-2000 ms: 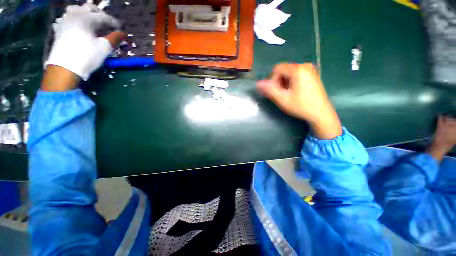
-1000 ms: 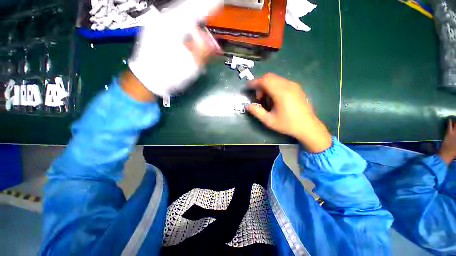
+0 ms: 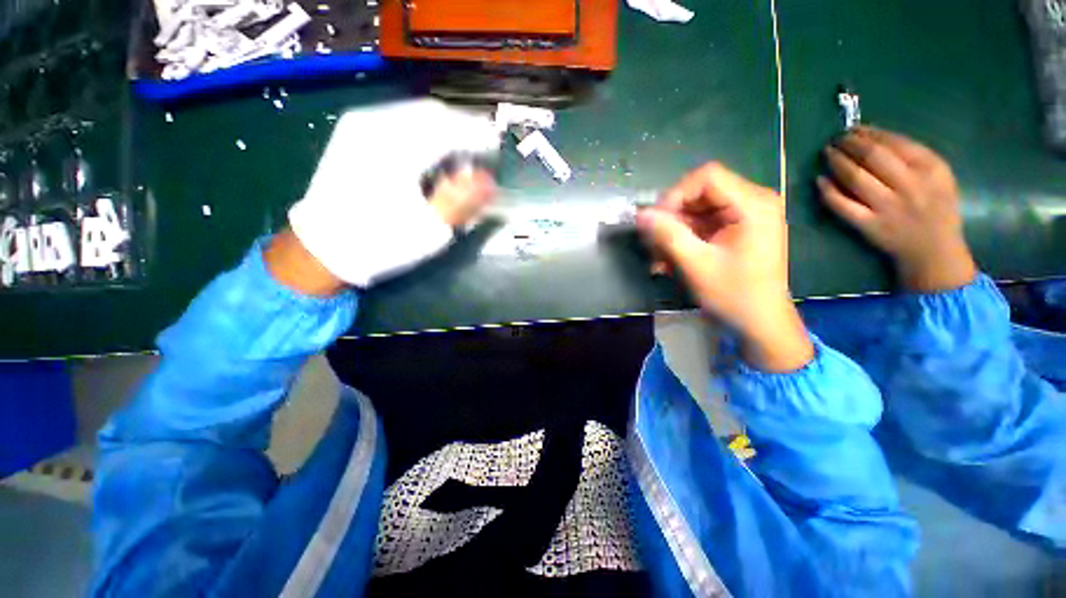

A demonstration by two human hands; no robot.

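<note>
My left hand (image 3: 392,193), in a white glove, is over the mat left of centre, its bare fingertips curled. Blur hides whether it holds anything. My bare right hand (image 3: 731,251) is right of centre, thumb and finger pinched at a small white and metallic part (image 3: 625,213), which is blurred. Two white plastic parts lie close together below the orange fixture, an upper one (image 3: 526,116) and a lower, tilted one (image 3: 545,155). Small bits (image 3: 528,237) show in the bright glare between my hands.
The orange fixture (image 3: 503,53) is at the top centre. A blue-edged bin (image 3: 257,77) heaped with white parts is left of it. A clear blister tray (image 3: 143,234) is far left. Another person's hand (image 3: 900,204) is beside a lone part (image 3: 849,109) at right.
My left hand has moved from the bin to the middle of the mat. My right hand is pinched at the small part. The other person's hand has reached in towards the lone part.
</note>
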